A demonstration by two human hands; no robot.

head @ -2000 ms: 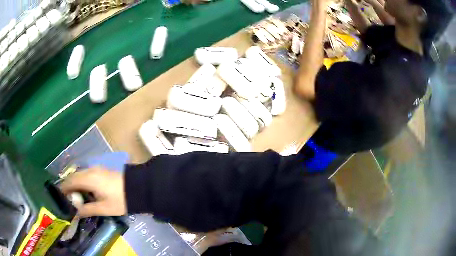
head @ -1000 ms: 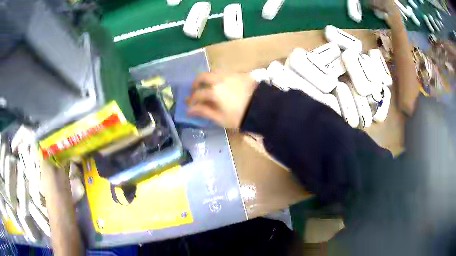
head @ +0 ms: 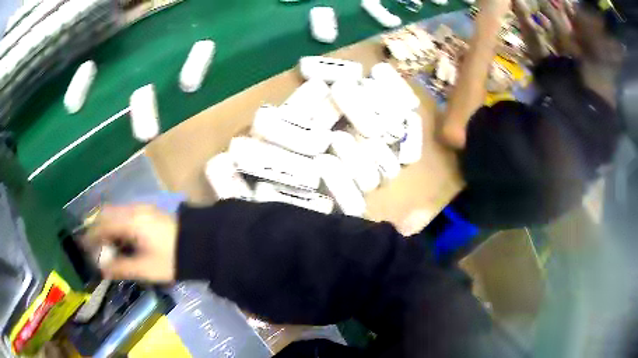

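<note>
My right hand (head: 136, 241) is at the lower left in a black sleeve, blurred, over the dark fixture (head: 129, 311) of the bench machine. Its thumb and fingers are closed around the end of a pale plastic housing (head: 91, 302) that lies in the fixture; a white bit shows between the fingertips. The hand hides much of this housing. A blue pad (head: 169, 201) shows partly behind the hand. My left hand is not in view.
White housings (head: 283, 162) lie piled on brown cardboard (head: 183, 150). More lie on the green conveyor (head: 238, 42). The machine's yellow-red label (head: 43, 311) is at lower left. A coworker (head: 539, 140) is at right, one forearm beside the pile.
My right hand has moved from the blue pad to the fixture and the housing end. The view has swung right, and my left forearm has left the picture.
</note>
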